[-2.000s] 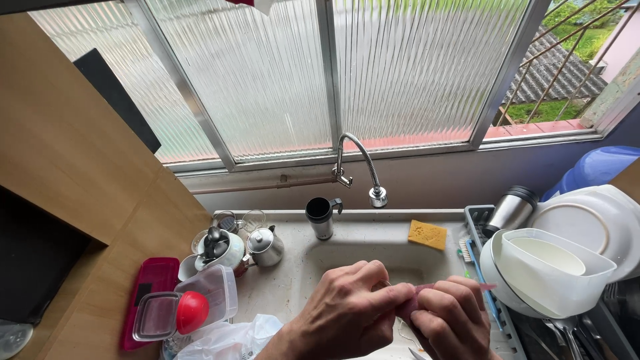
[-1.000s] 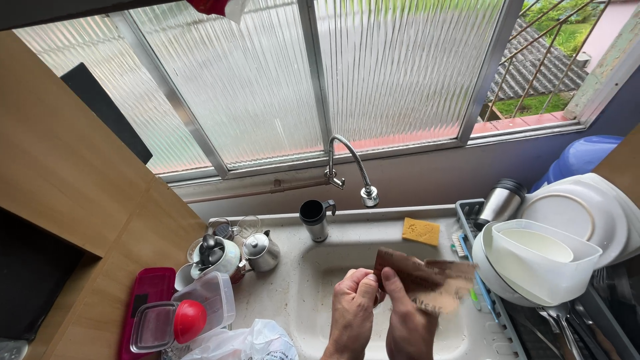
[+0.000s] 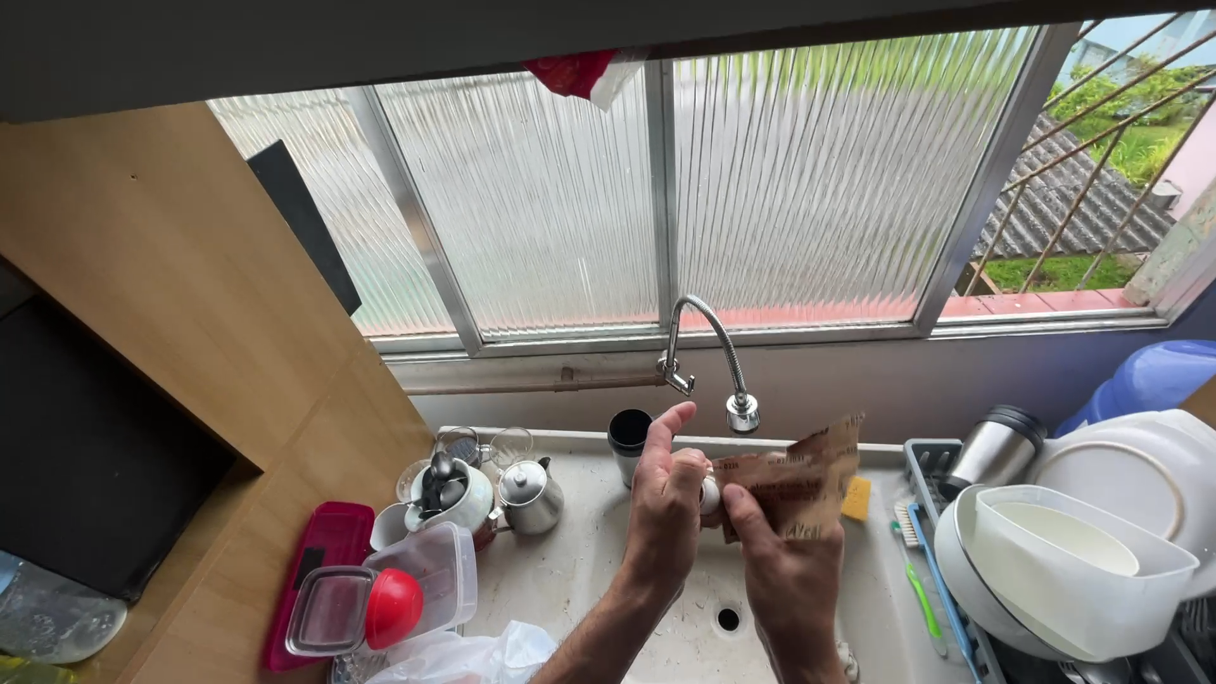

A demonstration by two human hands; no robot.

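A torn brown printed wrapper point(image 3: 793, 484) is held over the sink point(image 3: 703, 608) by my right hand point(image 3: 793, 560), its thumb pressed on the front. Close beside it, my left hand point(image 3: 665, 503) has its index finger raised, with the other fingers curled at a small round white thing point(image 3: 710, 494) at the wrapper's left edge. What that white thing is, I cannot tell. Behind my left hand stands a travel mug point(image 3: 627, 442), partly hidden. A yellow sponge point(image 3: 856, 499) shows just right of the wrapper.
Over the sink's back edge bends a flexible faucet point(image 3: 741, 408). A dish rack point(image 3: 926, 475) at right holds white bowls point(image 3: 1064, 560) and a steel tumbler point(image 3: 993, 451). On the left are a metal pot point(image 3: 529, 496), a cup of utensils point(image 3: 454, 503), plastic containers point(image 3: 442, 579) and a red bowl point(image 3: 392, 608).
The wrapper was spread lower over the sink a second ago and is now held more upright. My left index finger has lifted away from it. The view has tilted up.
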